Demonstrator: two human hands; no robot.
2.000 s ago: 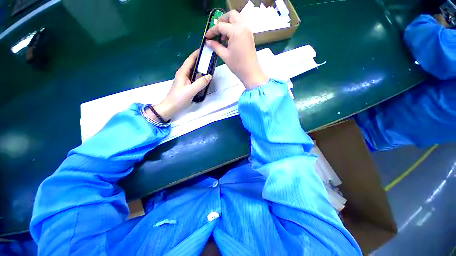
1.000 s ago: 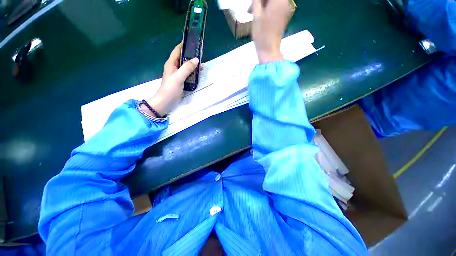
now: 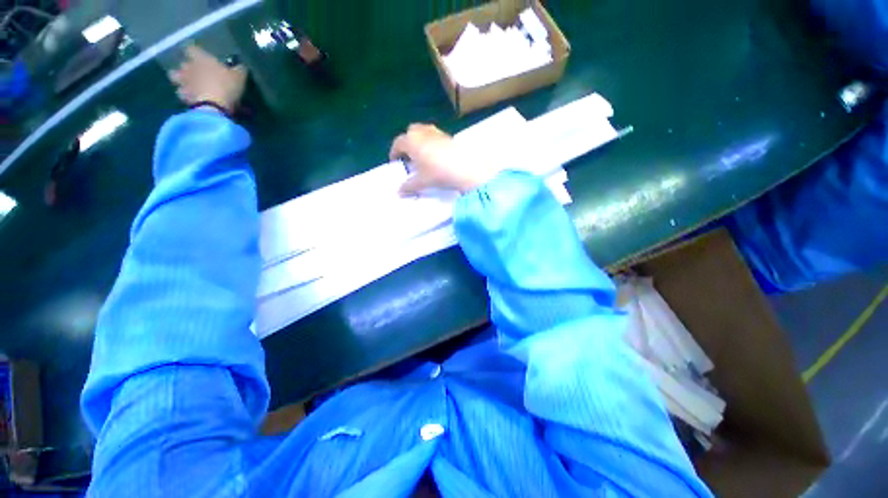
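White strips (image 3: 360, 233) lie overlapping on the green surface in front of me. My right hand (image 3: 424, 160) is over their upper middle, fingers curled; a small dark spot shows between the fingertips, and I cannot tell whether anything is held. My left hand (image 3: 209, 78) is stretched out to the upper left, beyond the strips, slightly blurred; whether it holds something is unclear. A small dark unit (image 3: 310, 49) lies to the right of it. The small parts box (image 3: 497, 94), with a heap of white pieces (image 3: 495, 53), stands beyond the strips.
Other dark objects lie at the left (image 3: 64, 170) and upper left (image 3: 88, 58), near a pale curved rail (image 3: 127, 73). A large carton (image 3: 769, 370) with whitish strips (image 3: 672, 350) is below the bench edge at the right. A blue-sleeved person (image 3: 798, 224) is at the far right.
My left hand has moved up and left, away from the strips; the black unit no longer shows in it. My right hand has moved from the parts box down and left onto the strips.
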